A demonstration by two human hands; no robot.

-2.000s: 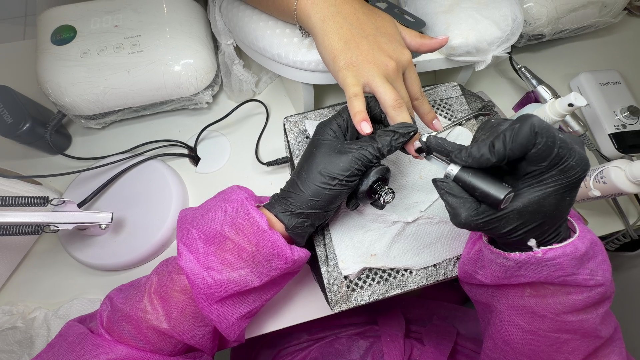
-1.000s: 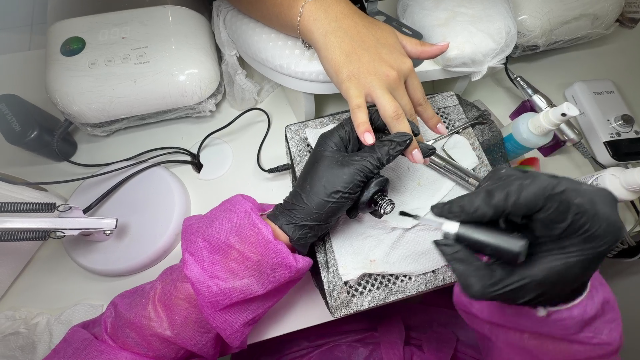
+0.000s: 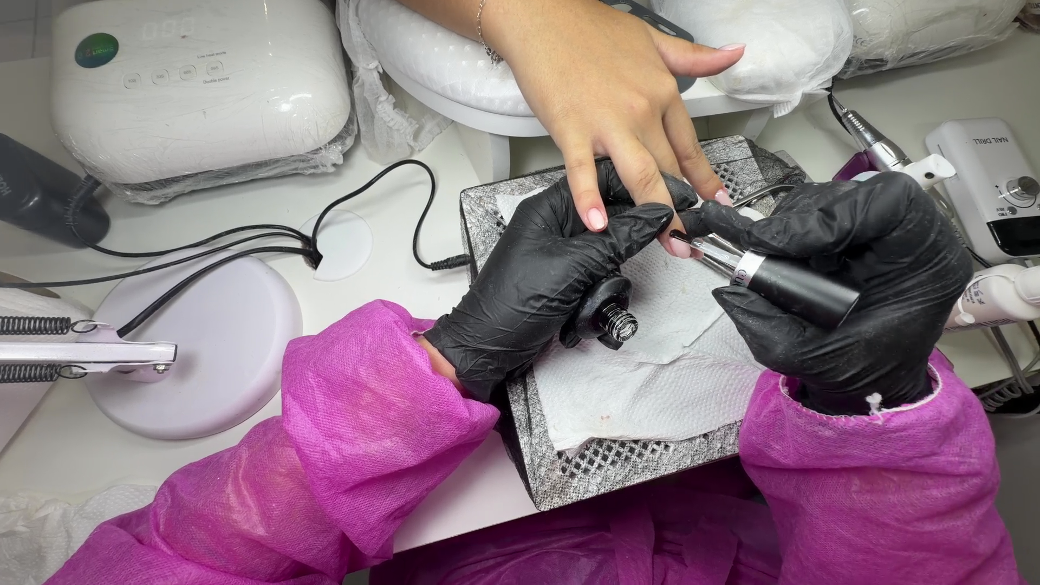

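Note:
My left hand (image 3: 561, 268), in a black glove, holds an open black nail polish bottle (image 3: 605, 313) tilted, its threaded neck toward the lower right. The same hand's thumb and fingers grip a finger of another person's hand (image 3: 626, 106), which reaches in from the top. My right hand (image 3: 853, 268), also gloved in black, holds the black polish cap with its brush (image 3: 800, 288). The brush tip is at the nail of the held finger. White paper towels (image 3: 650, 390) lie below on a silver-and-black dust collector (image 3: 601, 479).
A film-wrapped nail lamp (image 3: 203, 81) stands at upper left, above a round lamp base (image 3: 195, 341) and black cables (image 3: 219, 240). A padded armrest (image 3: 443, 61) is under the person's wrist. At right are a nail drill unit (image 3: 987, 179) and a white bottle (image 3: 995, 296).
My right hand has brought the brush from beside the bottle neck back up to the held finger's nail. My left hand keeps the bottle and finger.

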